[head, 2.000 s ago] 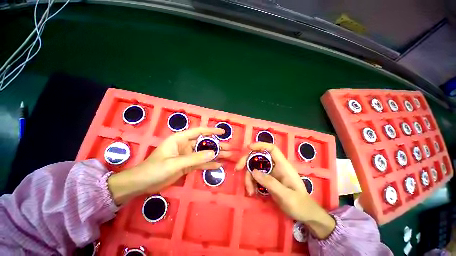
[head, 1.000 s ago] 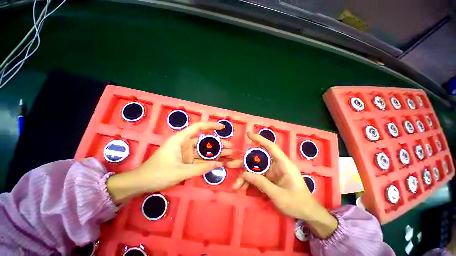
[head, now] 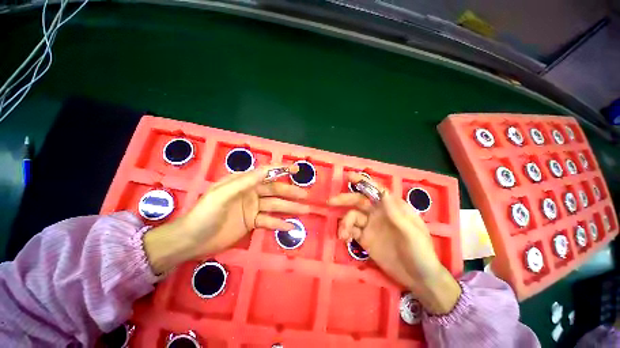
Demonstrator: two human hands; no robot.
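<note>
My left hand (head: 228, 209) holds a smartwatch module (head: 279, 174) near its fingertips, tilted so that mainly its silver rim shows. My right hand (head: 391, 231) holds another smartwatch module (head: 368, 190), also tilted nearly edge-on. Both screens are hidden from view. The hands are apart, palms facing each other, above the salmon-red foam tray (head: 284, 299). Several modules lie screen up in its pockets, such as a black-faced one (head: 209, 279); one in the middle (head: 290, 234) shows a white patch. A module (head: 357, 249) with a little red on its face is partly hidden by my right hand.
A second foam tray (head: 476, 197) at the right is filled with silver-white discs. A pale paper slip (head: 475, 234) lies between the trays. A black mat (head: 75, 156) and a blue pen (head: 27, 163) are at the left, white cords (head: 34, 61) upper left, white scraps (head: 557, 314) lower right.
Both modules have turned from facing the camera with red graphics showing to nearly edge-on, and have moved up a little. Both hands have rotated with them and still hold them.
</note>
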